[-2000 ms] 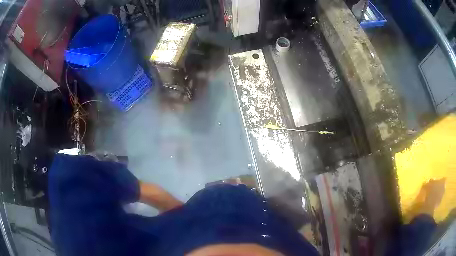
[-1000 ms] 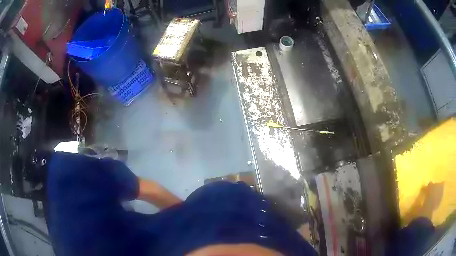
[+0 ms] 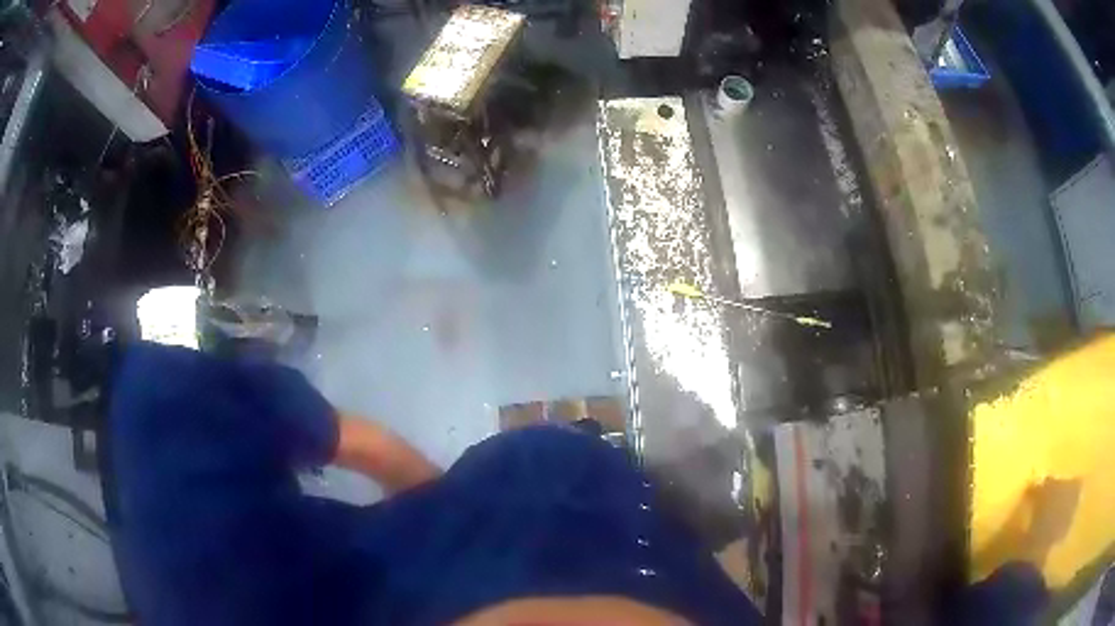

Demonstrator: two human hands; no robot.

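A bright yellow panel stands at the right edge. My right hand lies against its lower part, blurred, with a dark blue sleeve below; its finger shape and any grip are unclear. My left forearm comes out of a blue sleeve at lower left and runs towards the middle. My left hand is hidden behind dark blue clothing.
A long plate with flaking white paint bears a thin rod with yellow ends. A pale pipe end stands on dark metal. A blue bin, a worn stool and thin orange-brown hoses are at upper left.
The view has shifted, so the bin, stool and plate sit higher and further right. My right hand stays against the yellow panel. My left forearm keeps about the same pose.
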